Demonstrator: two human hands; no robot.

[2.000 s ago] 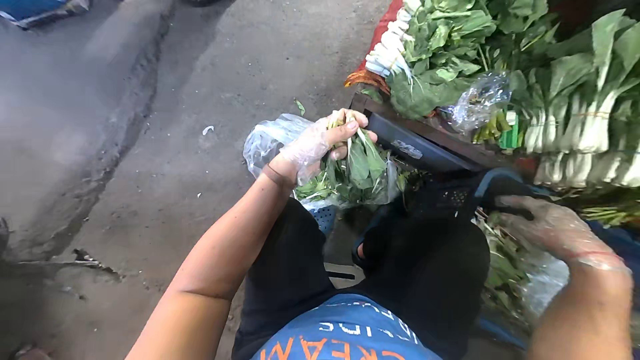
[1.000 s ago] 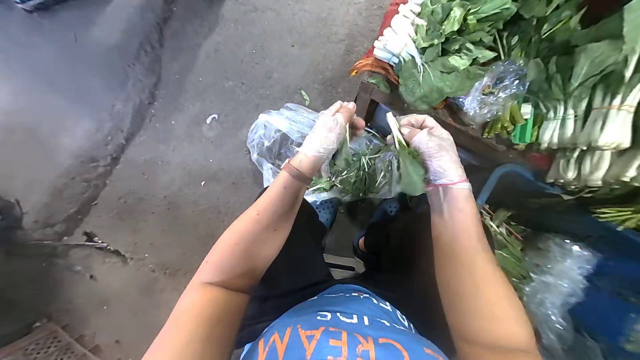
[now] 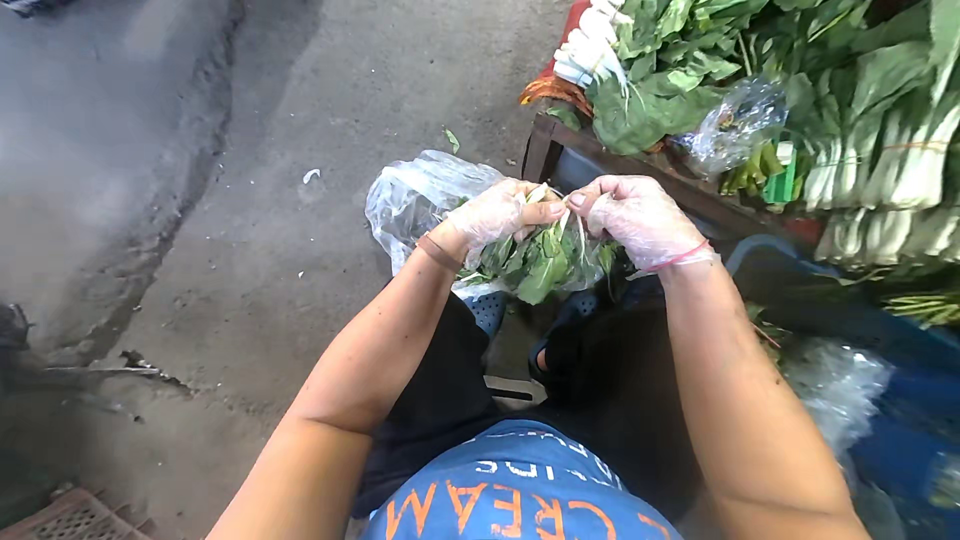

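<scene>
Both hands wear clear plastic gloves and meet over a clear plastic bag at my feet. My left hand is closed around the pale stems of a small bunch of leafy greens, whose leaves hang downward. Close beside it on the right, my right hand pinches a pale stem between thumb and fingertips. A pink band circles the right glove's wrist. More greens lie in or over the bag, partly hidden by the held bunch.
A wooden-edged stand at the upper right bears leafy greens, tied white-stemmed bundles and crumpled plastic. A blue tub with a plastic bag is at the right. A perforated crate sits at the lower left.
My right hand was over the greens at the right two seconds ago, then came beside my left with a leafy stem. Now it is lower, with its fingertips against the bunch in my left hand.
</scene>
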